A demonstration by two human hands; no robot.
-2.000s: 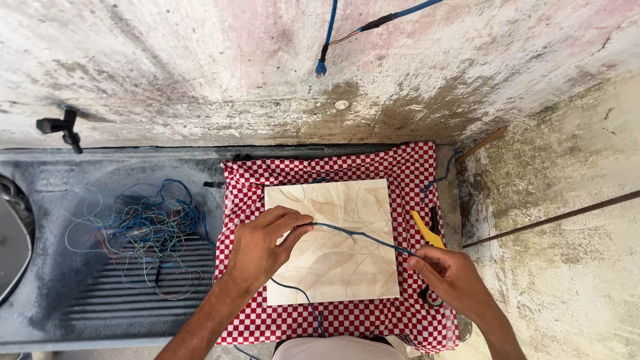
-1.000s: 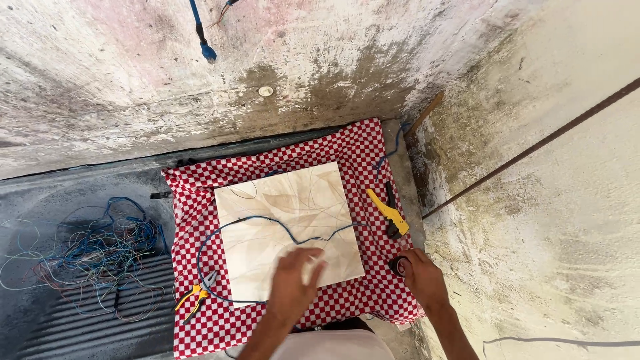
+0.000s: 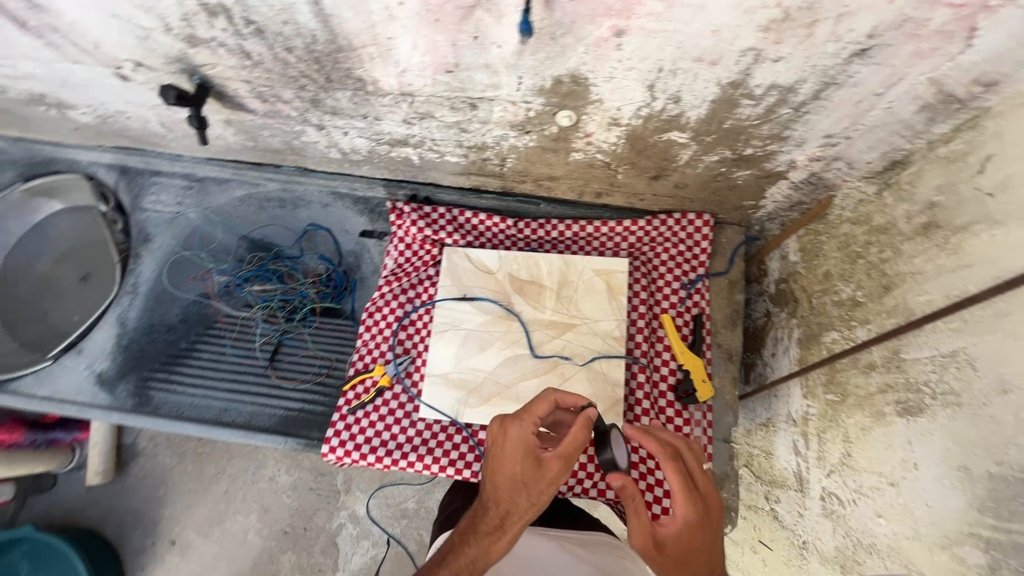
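A roll of black electrical tape (image 3: 613,450) is between my hands, over the lower right of a cream leaf-patterned tile (image 3: 512,320). My left hand (image 3: 532,452) pinches the tape's end with thumb and forefinger. My right hand (image 3: 672,496) holds the roll by its side with thumb and fingers. A blue cable (image 3: 520,324) lies in a curve across the tile and the red-and-white checked cloth (image 3: 672,256). Yellow-and-black wire strippers (image 3: 688,360) lie right of the tile. Small yellow-handled pliers (image 3: 378,384) lie to its left.
A grey ribbed sink (image 3: 256,376) at left holds a tangle of thin wires (image 3: 288,280) and a bucket (image 3: 60,276). A black tap (image 3: 192,104) juts from the wall above. A rough stained wall stands at right. A teal tub (image 3: 48,552) is at lower left.
My left hand let go of the blue cable, which now lies on the tile. The right hand, on the cable two seconds ago, has lifted the tape roll from the cloth's right side toward my left hand.
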